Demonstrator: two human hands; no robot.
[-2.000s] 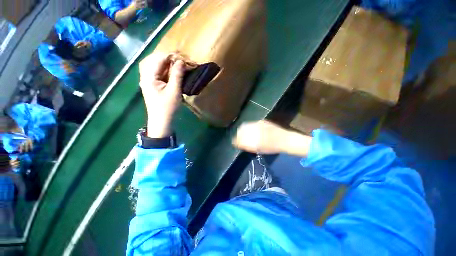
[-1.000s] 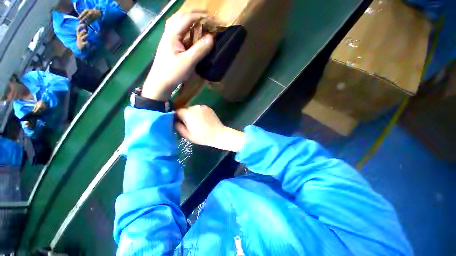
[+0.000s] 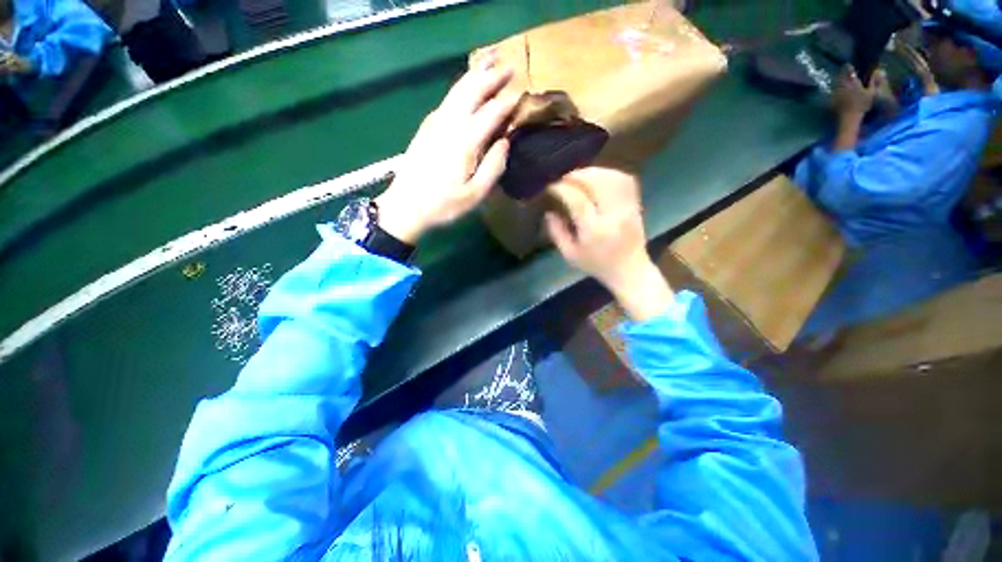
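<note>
A large brown paper parcel [image 3: 648,68] lies on the green bench in front of me. Its near end is torn open and a thick bundle of black panels [image 3: 553,154] shows there. My left hand [image 3: 456,154], with a dark watch, grips the left side of the bundle and the torn paper. My right hand [image 3: 602,225] is at the bundle's lower right edge, slightly blurred, fingers bent; whether it grips the bundle is unclear. A scattered pile of small silver rings [image 3: 236,313] lies on the bench left of my left forearm.
A white strip [image 3: 220,233] runs along the bench, with a tiny yellow item [image 3: 193,270] near it. Cardboard cartons [image 3: 764,263] stand below the bench at right. A person in a blue smock [image 3: 912,154] works at upper right, another [image 3: 55,38] at upper left.
The view has turned, so the ring pile and the person at right now show. My right hand has moved from beside my left wrist up to the bundle's lower right edge.
</note>
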